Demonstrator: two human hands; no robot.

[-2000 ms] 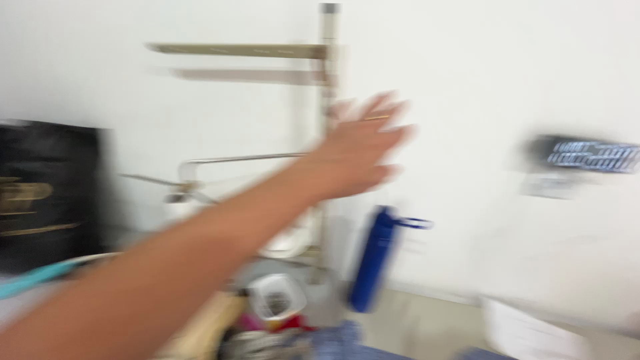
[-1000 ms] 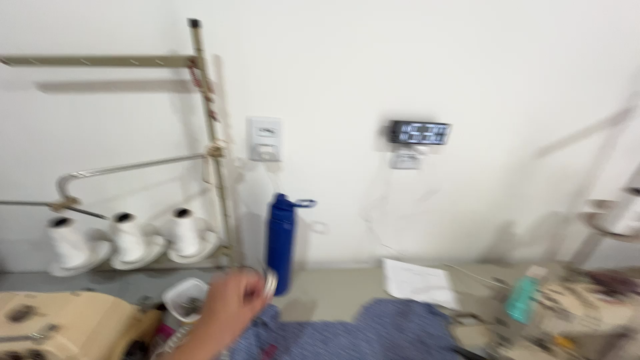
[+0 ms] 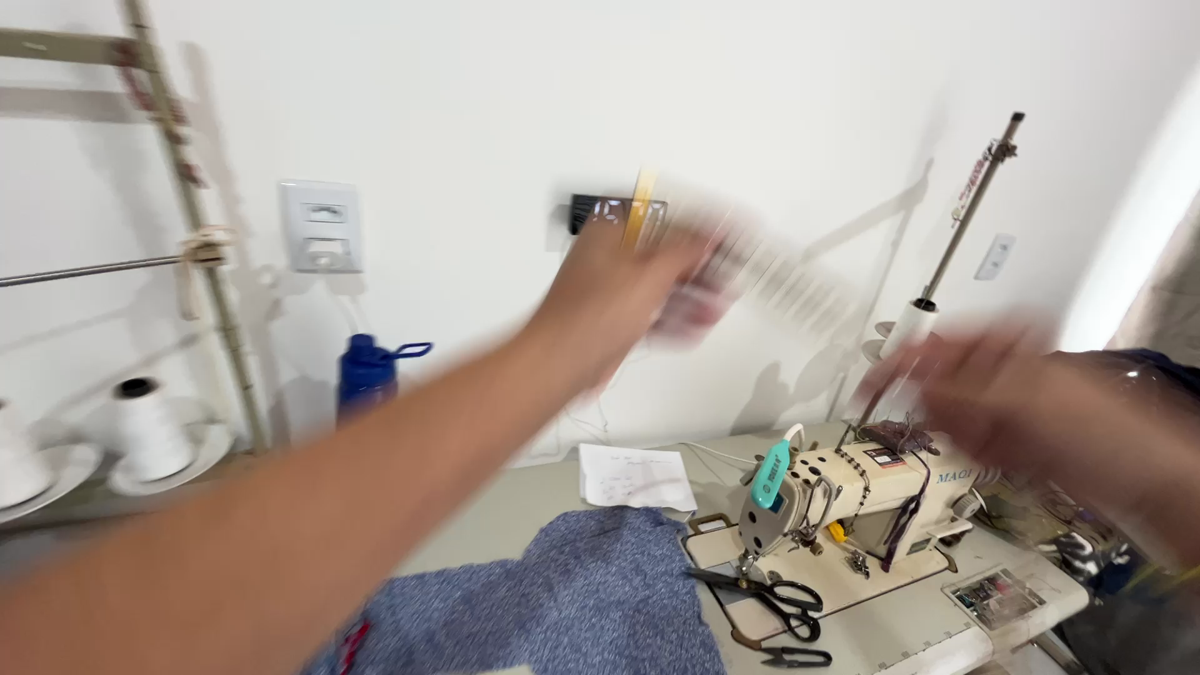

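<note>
My left hand (image 3: pixel 647 272), raised before the wall, grips a blurred, translucent striped strip (image 3: pixel 787 281), possibly a measuring tape or ruler; a yellow part stands up by the fingers. At the right, my right hand (image 3: pixel 975 384) is raised near the thread cone (image 3: pixel 907 330), too blurred to tell its grip. Below lies blue heathered fabric (image 3: pixel 581 591) on the table. Black-handled scissors (image 3: pixel 778 595) rest on the bed of a Maqi sewing machine (image 3: pixel 862 487), with thread snips (image 3: pixel 795 656) in front. A teal tool (image 3: pixel 771 473) hangs at the machine head.
A blue bottle (image 3: pixel 366 375) stands behind my left forearm. White thread cones (image 3: pixel 150 429) sit on a stand at left. A paper with writing (image 3: pixel 637 478) lies behind the fabric. A digital clock (image 3: pixel 586 214) and a switch plate (image 3: pixel 322 227) are on the wall.
My left hand has risen from beside the bottle and moved right, with the striped strip now showing in it. My right hand has come into view. The view has turned right.
</note>
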